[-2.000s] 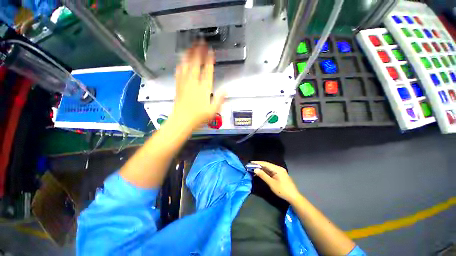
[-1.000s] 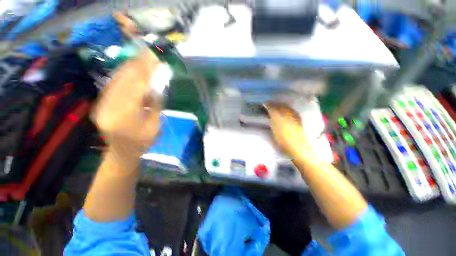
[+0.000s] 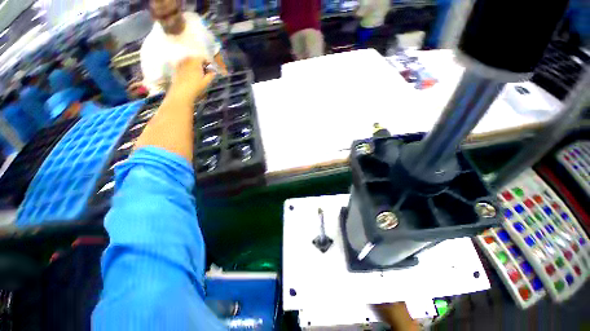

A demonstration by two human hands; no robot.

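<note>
My left hand (image 3: 190, 76) is stretched far forward over the back end of a black pocketed tray (image 3: 261, 152). Its fingertips pinch a small dark, shiny piece (image 3: 207, 66). Dark shiny pieces sit in the tray's pockets. The press stands in front of me, seen from above: a white top plate (image 3: 414, 278) with a black and silver cylinder (image 3: 382, 239) on it. My right hand (image 3: 396, 317) shows only as a small part at the bottom edge, below the plate; its fingers are hidden.
A blue pocketed tray (image 3: 81, 158) lies left of the black tray. A blue box (image 3: 249, 297) stands left of the press. White trays (image 3: 517, 284) of coloured screens lie at the right. A person in a white shirt (image 3: 178, 45) is across the bench, beside a white board (image 3: 323, 103).
The view has tipped up and forward. My left hand has gone from over the press, past the blue box, to the far black tray. My right hand has moved from my lap to the press.
</note>
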